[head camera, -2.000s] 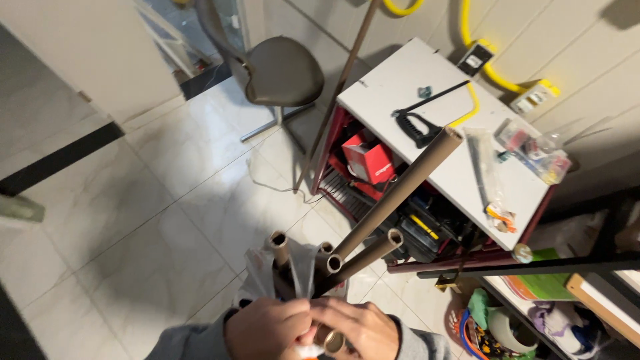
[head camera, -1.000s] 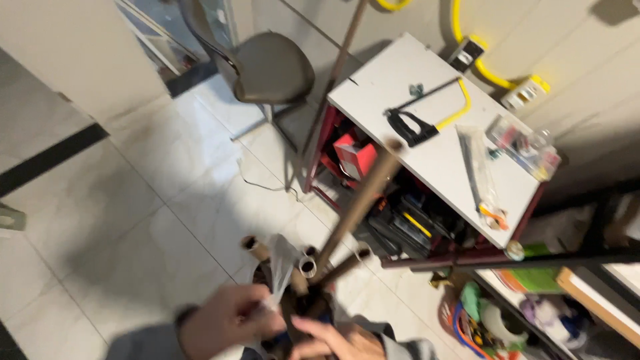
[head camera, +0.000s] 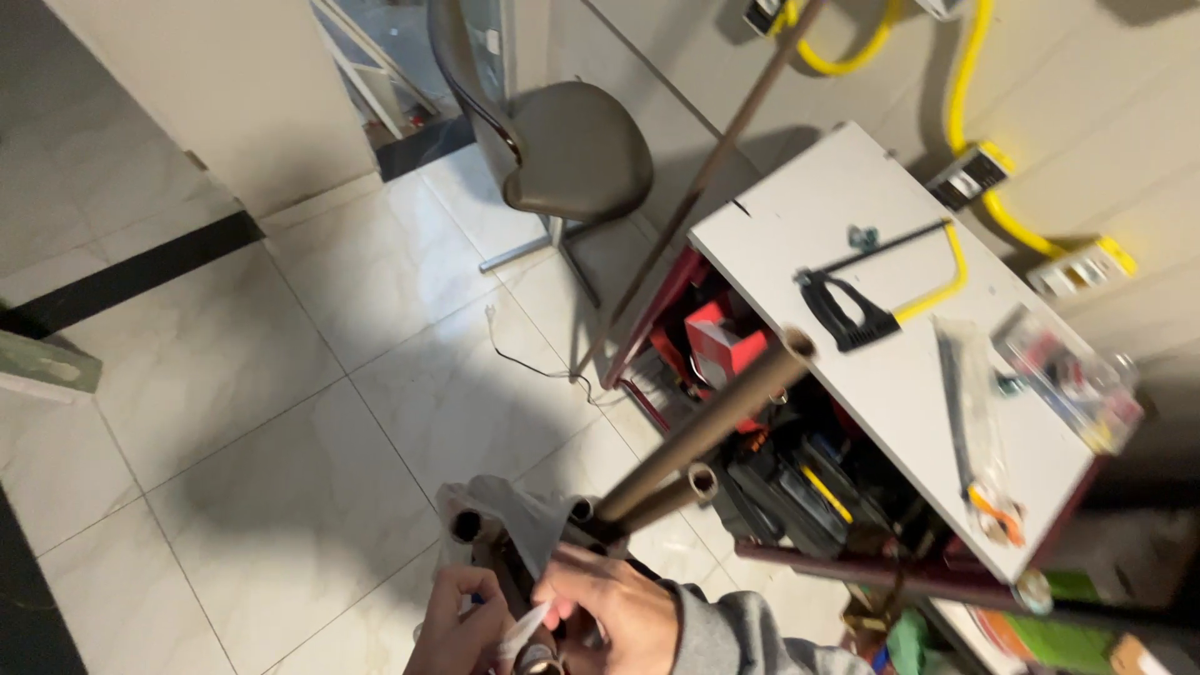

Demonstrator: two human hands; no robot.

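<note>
Several brown cardboard tubes of unequal length stand in a translucent plastic bag at the bottom centre. The longest leans up to the right, toward the white tabletop. My left hand pinches the bag's plastic with thumb and finger. Close at its right, my right hand holds a twisted white end of the same plastic between its fingertips. Another tube's open end shows below the hands. The lower part of the bag is out of view.
On the white-topped cart lie a hacksaw with a yellow frame, a clear plastic sleeve and small packets. Tools and a red box fill its shelf. A grey-brown chair stands behind, near a loose cord on the tiles.
My hands were together on the tubes at first, then moved apart with plastic stretched up between them. Now they are close together again, and the plastic drapes over some of the tube ends.
</note>
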